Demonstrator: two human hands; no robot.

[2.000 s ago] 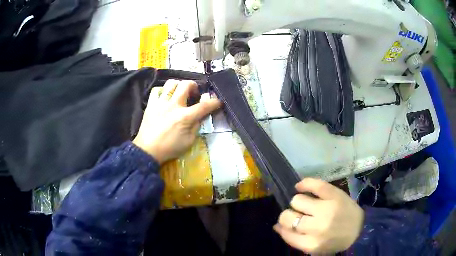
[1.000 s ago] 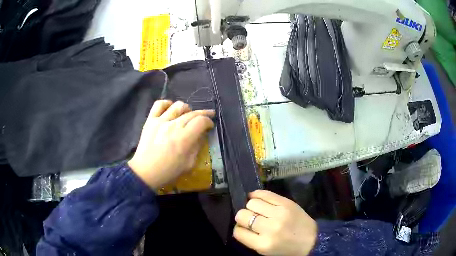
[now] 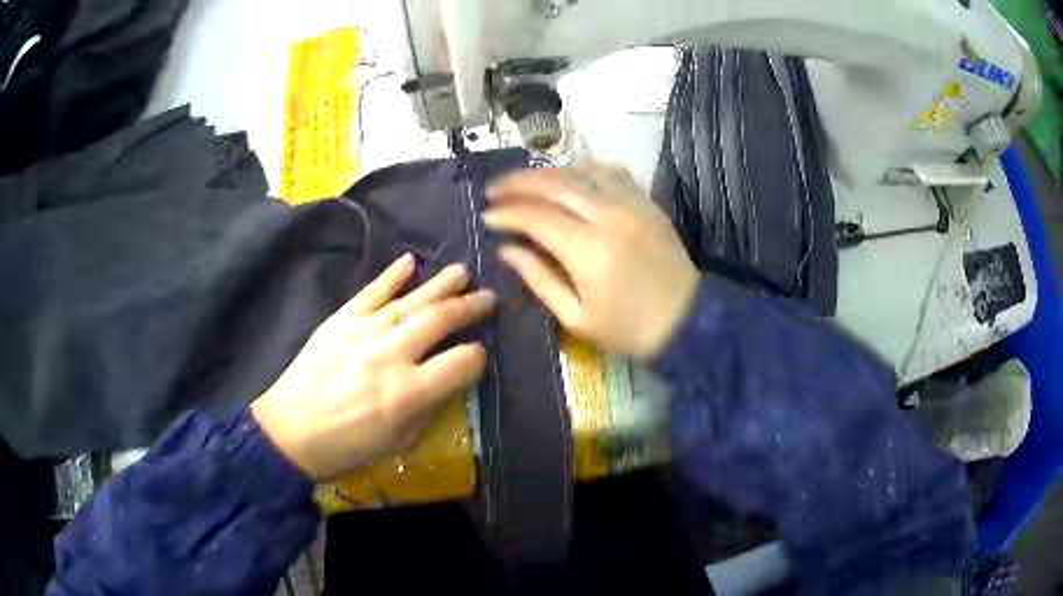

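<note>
A long narrow dark waistband (image 3: 525, 431) with pale stitch lines runs from the presser foot (image 3: 458, 142) down over the table's front edge. A large dark garment panel (image 3: 152, 303) lies to its left and meets the band near the needle. My left hand (image 3: 379, 367) lies on the panel beside the band, fingers spread and pressing flat. My right hand (image 3: 595, 250), slightly blurred, is over the band's upper part just below the needle, fingers apart. I cannot tell how firmly it touches the cloth.
The white sewing machine (image 3: 723, 23) spans the top and right. A folded bundle of dark stitched bands (image 3: 746, 175) lies under its arm. Dark cloth (image 3: 82, 70) is heaped at upper left. A blue bin (image 3: 1032, 408) stands at right. Yellow tape (image 3: 321, 111) marks the table.
My right hand has let go of the band's lower end and moved up near the needle. The band now hangs straighter over the edge. My left hand stays on the cloth, fingers more spread.
</note>
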